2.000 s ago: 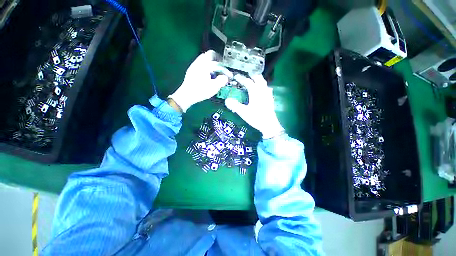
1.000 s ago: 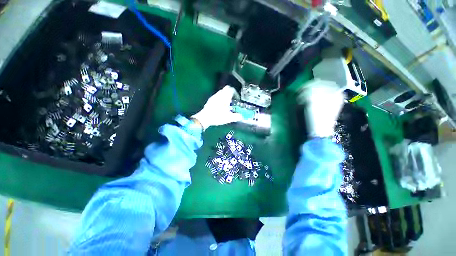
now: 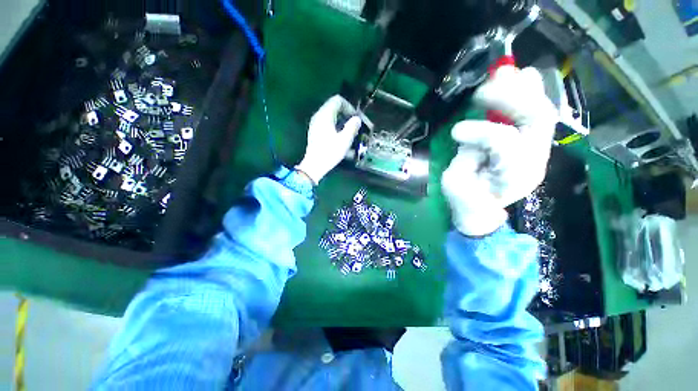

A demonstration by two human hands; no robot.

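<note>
My right gloved hand (image 3: 501,145) is closed around a red handle (image 3: 503,64) at the press, at the upper right. My left gloved hand (image 3: 329,137) is beside the left side of the silver fixture block (image 3: 385,155), thumb and forefinger apart, with no part visible between them. The fixture's front shows a teal area. Bent metal arms (image 3: 396,98) stand behind it. A loose pile of transistors (image 3: 367,238) with striped legs lies on the green mat in front of the fixture.
A black bin (image 3: 177,179) with many transistors stands at left, a blue coiled cord (image 3: 246,32) beside it. Another black bin (image 3: 572,240) with parts is at right, partly covered by my right arm. A white boxed device (image 3: 570,103) and a clear plastic bag (image 3: 652,252) are farther right.
My right hand has left the fixture, moved up and right, and taken hold of the red handle. My left hand has moved off the teal area to the fixture's left side. The view has shifted.
</note>
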